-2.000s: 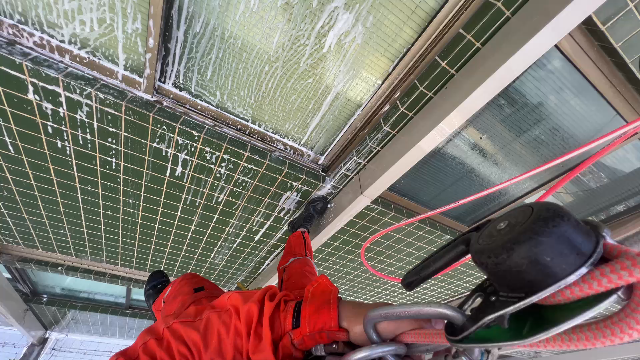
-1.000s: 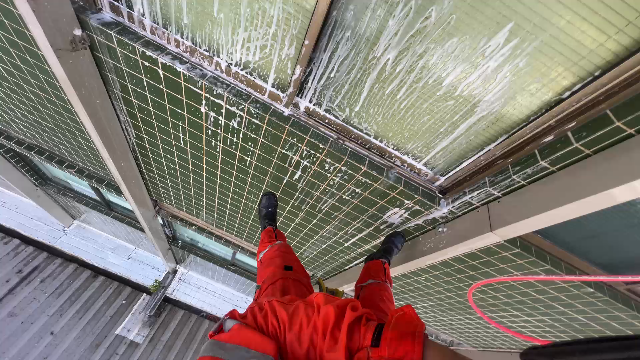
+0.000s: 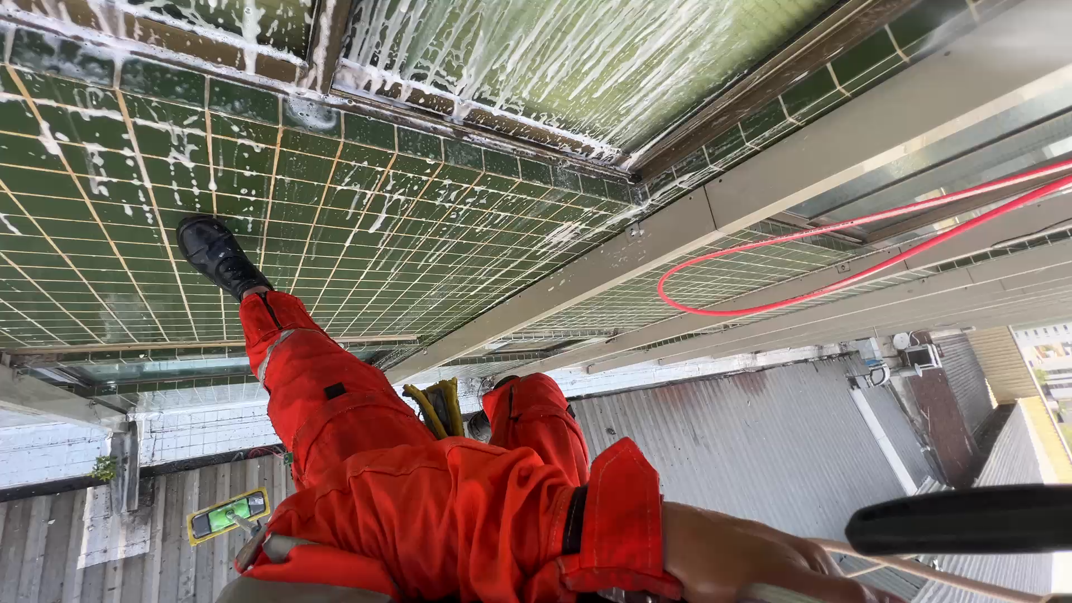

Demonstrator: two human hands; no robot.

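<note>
At the bottom right, my left hand [image 3: 741,553] reaches out of a red cuff, palm down. Its fingers are partly cut off by the frame edge beside a pale cord [image 3: 930,571], so its grip is unclear. The black handle [image 3: 963,519] of a rope device lies just right of it. My right hand is out of view. One black boot [image 3: 219,255] presses on the green tiled wall [image 3: 335,226]; the other leg [image 3: 536,423] is bent lower down. A flat pad tool [image 3: 228,515], green with a yellow edge, hangs at lower left.
Soapy foam streaks the window [image 3: 536,59] above the tiles. A slanting beige beam [image 3: 586,276] crosses the facade. The red rope [image 3: 754,311] loops at the right. Yellow-edged gear [image 3: 437,408] hangs between my legs. Far below lie corrugated metal roofs [image 3: 720,427].
The view has shifted strongly. One second ago both boots were against the tiled wall; now one leg is bent away from the other. The forearm and hand at the bottom right show more fully than one second ago.
</note>
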